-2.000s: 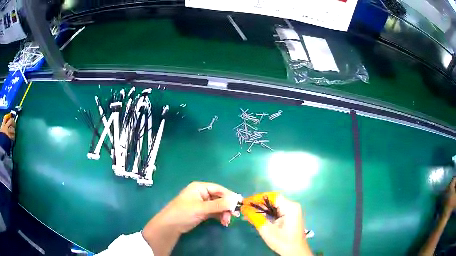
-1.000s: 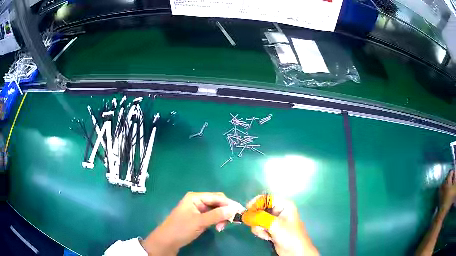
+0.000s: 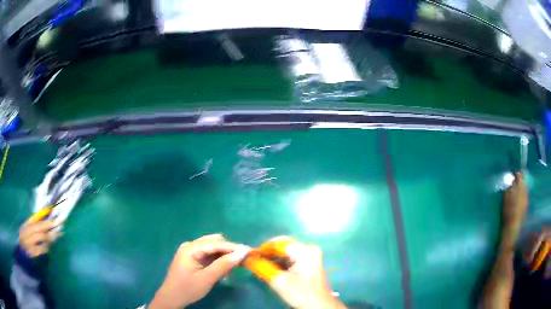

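My left hand [image 3: 199, 265] is bare and pinches a small part at its fingertips, low in the middle of the view. My right hand [image 3: 296, 271], with orange finger cots, is closed against it from the right. The fingertips meet. Blur and the fingers hide most of the part; a white connector housing and black wires showed there in the earlier frames. A blurred heap of small pins [image 3: 254, 174] lies on the green mat beyond my hands.
At left another person's hand [image 3: 39, 232] with an orange cot holds the cable assemblies [image 3: 63, 181]. Another person's arm [image 3: 507, 241] reaches in at right. A metal-edged rail [image 3: 254, 121] crosses behind the mat; a clear plastic bag [image 3: 368, 75] lies beyond it.
The cable assemblies have left their place on the mat and are at the far left in another person's hand. The view has shifted. My hands stay together; the black wires no longer show clearly.
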